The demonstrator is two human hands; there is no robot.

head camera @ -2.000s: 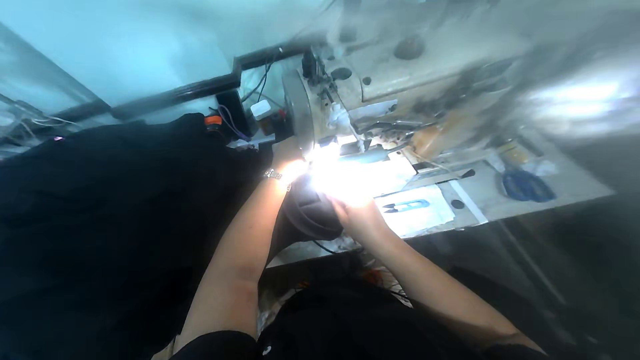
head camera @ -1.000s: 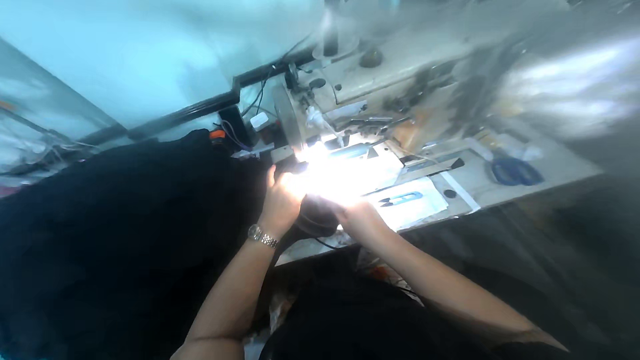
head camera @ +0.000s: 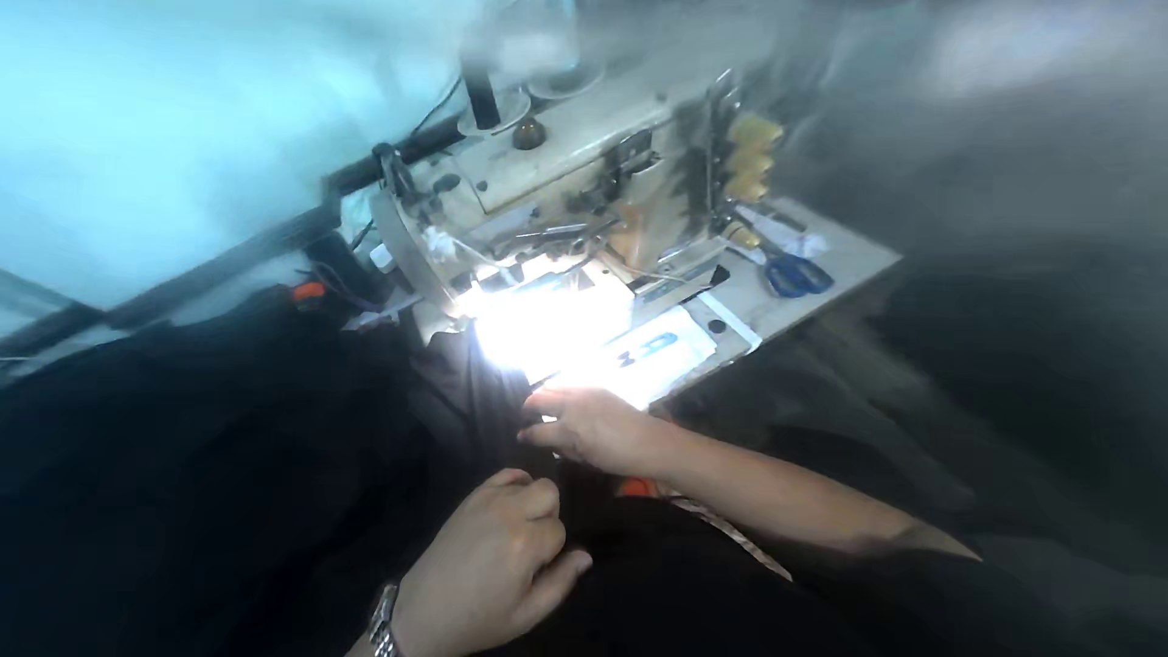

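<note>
Black fabric [head camera: 274, 456] spreads over the left side and runs up to the brightly lit needle area of an industrial sewing machine [head camera: 566, 173]. My left hand [head camera: 502, 547], with a metal watch at the wrist, is curled over the dark fabric at the bottom middle; its fingertips are bent under, and whether they pinch cloth is not clear. Up and to the right, my right hand [head camera: 593, 429] reaches to the fabric's right edge, thumb and fingers somewhat apart near the cloth. Glare hides the needle and presser foot.
Blue-handled thread snips [head camera: 650, 349] lie on white paper on the machine table [head camera: 844, 265]. Farther right are blue-handled scissors [head camera: 796, 276]. Yellow thread cones or similar yellow items [head camera: 754, 155] stand behind them. An orange object [head camera: 308, 291] sits near the fabric's far edge.
Both hands have moved away from the lit needle area toward my body, the left one farther. More of the black fabric beside the machine now shows. The view has shifted.
</note>
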